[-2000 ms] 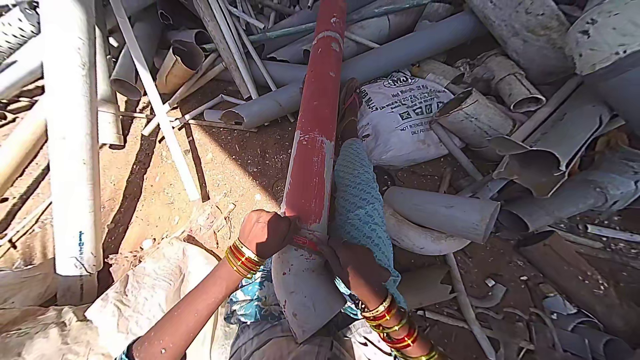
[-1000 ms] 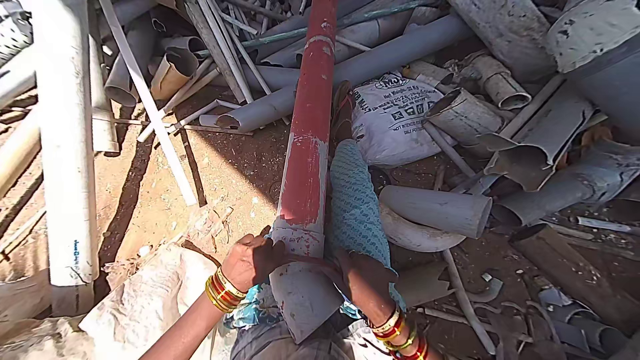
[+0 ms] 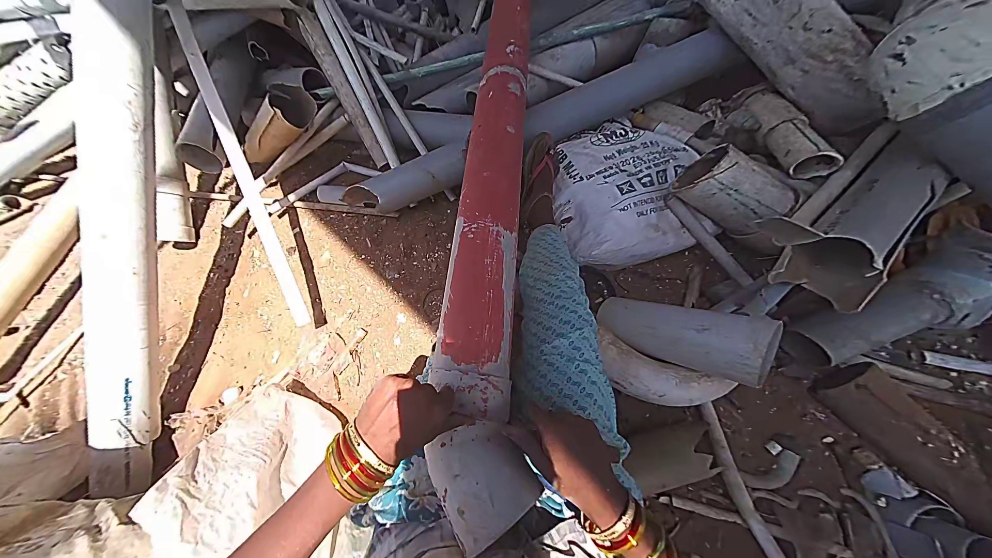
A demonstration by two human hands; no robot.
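A long pipe with worn red paint (image 3: 484, 287) runs away from me, its near part bare grey with an angled, open-looking end. My left hand (image 3: 411, 418) is closed in a fist at the pipe's left side. On the other side, my right hand (image 3: 570, 457) is bent with its fingers against the pipe. Both hands seem to grip the ends of a thin strip laid across the pipe, mostly hidden by fingers and shadow; its kind cannot be told. Bangles circle both wrists. My leg in blue patterned cloth (image 3: 558, 325) lies along the pipe's right side.
A white pipe (image 3: 116, 232) stands to the left, with a pale crumpled sheet (image 3: 240, 465) near it. A white printed sack (image 3: 620, 201) lies beyond my foot. Cut grey pipe pieces (image 3: 690, 341) are heaped at the right, and a long grey pipe (image 3: 620, 85) crosses behind the red one.
Red paint that reached down to my hands two seconds ago now ends higher, with bare grey below it. My hands have shifted slightly along the near end of the pipe.
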